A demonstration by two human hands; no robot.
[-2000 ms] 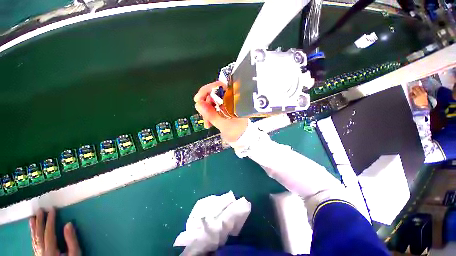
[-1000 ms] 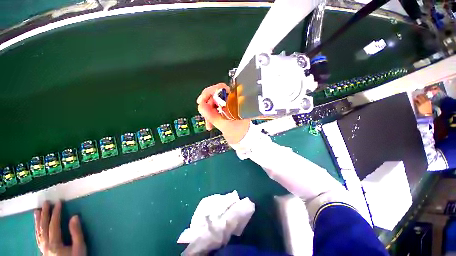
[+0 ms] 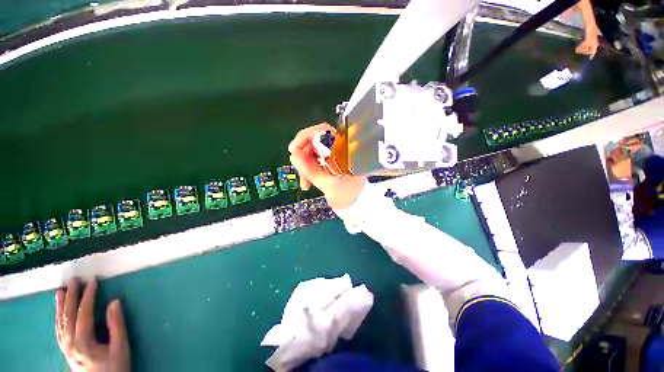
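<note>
My right hand (image 3: 320,163) is closed around the lower end of the hanging dispensing tool (image 3: 411,125), a silver square-ended cylinder with corner bolts and an amber lower part. The tip is hidden behind the tool and fingers. A row of green circuit boards (image 3: 159,203) lies on the dark green belt (image 3: 182,109) along its near rail, running to below my right hand. My left hand (image 3: 91,330) lies with fingers apart and empty on the teal bench (image 3: 204,312), its fingertips at the white rail.
Crumpled white paper (image 3: 320,316) lies on the bench in front of me. A black mat (image 3: 557,207) with a white block (image 3: 564,290) is at the right. A pale support arm (image 3: 415,43) crosses above. Another person's hand (image 3: 620,164) is at far right, another (image 3: 588,40) top right.
The circuit boards have shifted along the belt relative to the rail. The view has moved slightly. My right hand stays on the tool. Another person's hand has appeared at the top right.
</note>
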